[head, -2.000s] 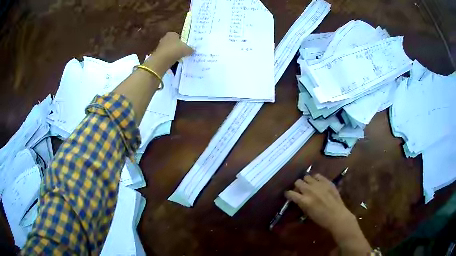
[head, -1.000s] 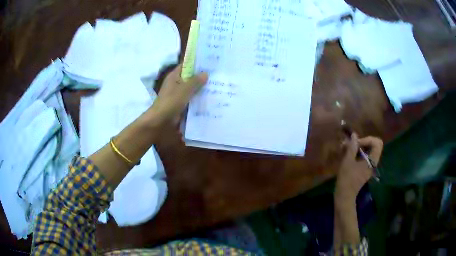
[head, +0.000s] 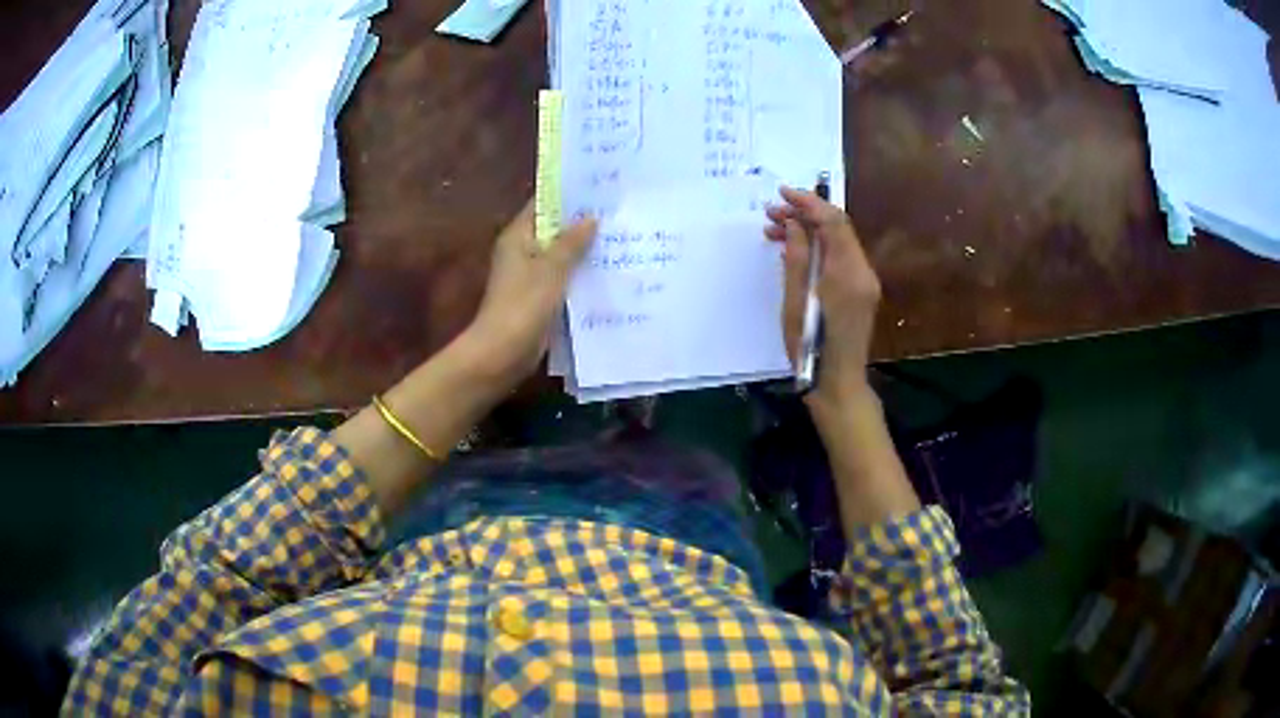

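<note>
The stack of written sheets [head: 702,309] lies at the table's front edge before me, its lower end reaching slightly past the edge. Handwritten columns cover its upper part. My left hand [head: 541,281] grips its left side, thumb on top. A yellow slip [head: 550,168] pokes out along that side, just above my left thumb. My right hand [head: 831,281] is over the sheets' right side and holds a ballpoint pen [head: 810,316], which stands nearly lengthwise along the palm. Its fingers are curled above the paper.
White cut panels [head: 260,154] and layered pieces [head: 70,183] lie at the left. More cut panels [head: 1214,140] lie at the right. Another pen [head: 877,38] is beside the sheets' top right. Below the table edge are a dark purple bag [head: 976,477] and a cardboard box [head: 1172,603].
The sheets have come from farther back on the table to its front edge, held by my left hand. My right hand has picked up a pen and moved left over the sheets.
</note>
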